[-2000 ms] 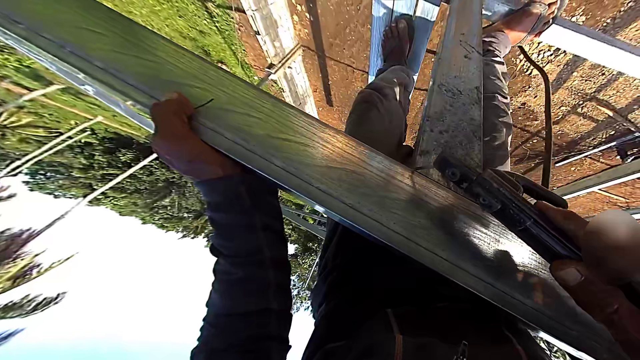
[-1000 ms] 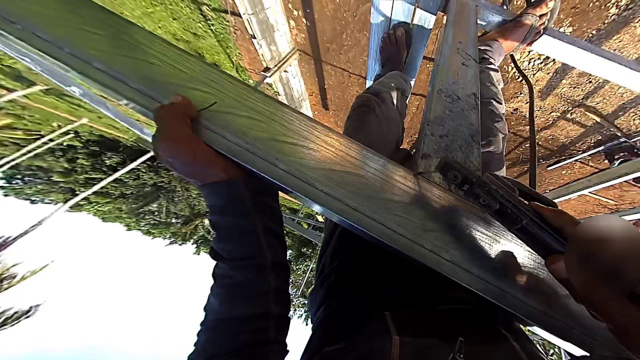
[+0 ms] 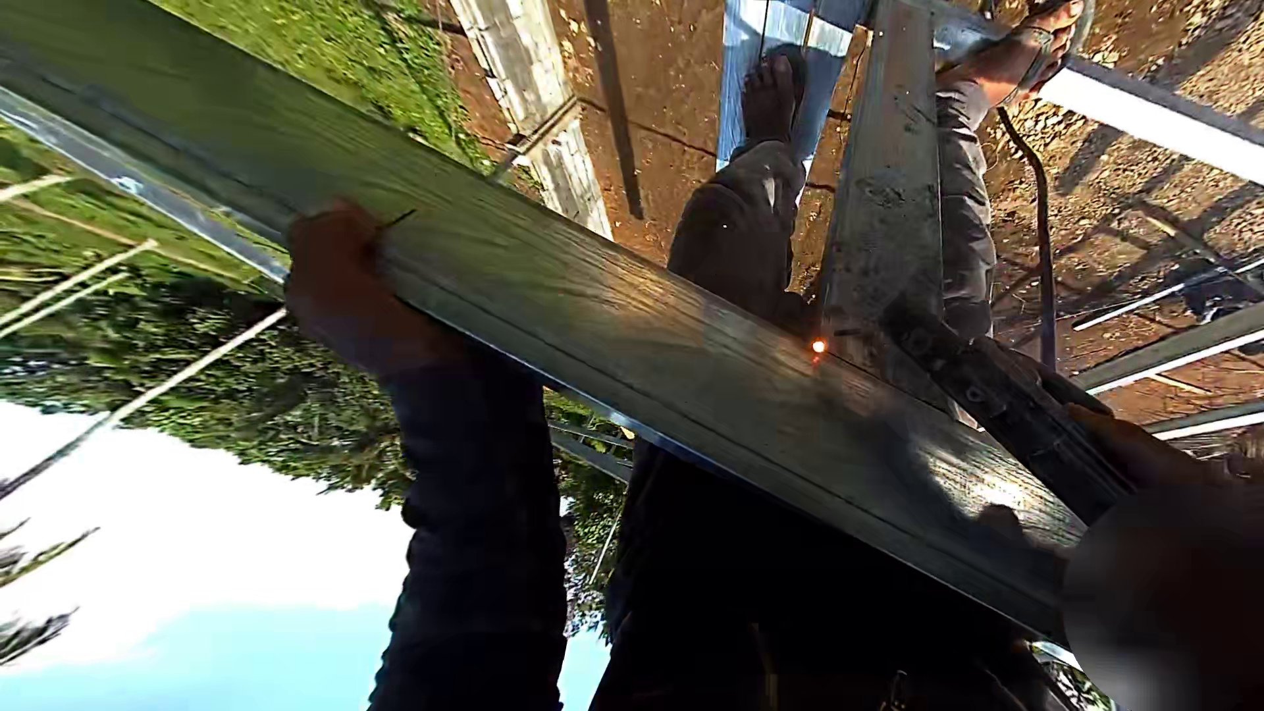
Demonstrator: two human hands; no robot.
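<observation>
A long galvanised metal beam (image 3: 612, 326) runs diagonally from upper left to lower right. My left hand (image 3: 346, 281) grips its lower edge at the left, beside a thin dark line. At the right, my right hand (image 3: 1116, 444) is closed around a dark tool that looks like a welding electrode holder (image 3: 997, 405). Its front end lies over the joint between this beam and a second metal beam (image 3: 884, 188) that extends up the view. A small orange-white glow (image 3: 819, 346) shows at the joint. A blurred dark shape hides much of my right hand.
One foot (image 3: 770, 99) rests on a blue-white metal strip (image 3: 736, 118); a sandalled foot (image 3: 1037, 54) is near another pale beam (image 3: 1145, 118). Below are brown soil, a curved dark cable (image 3: 1042, 227) and a pale block-like strip (image 3: 533, 99). Further metal members cross the right side.
A bright glow now shows at the joint, where neither earlier frame has one. My left hand keeps its place on the beam.
</observation>
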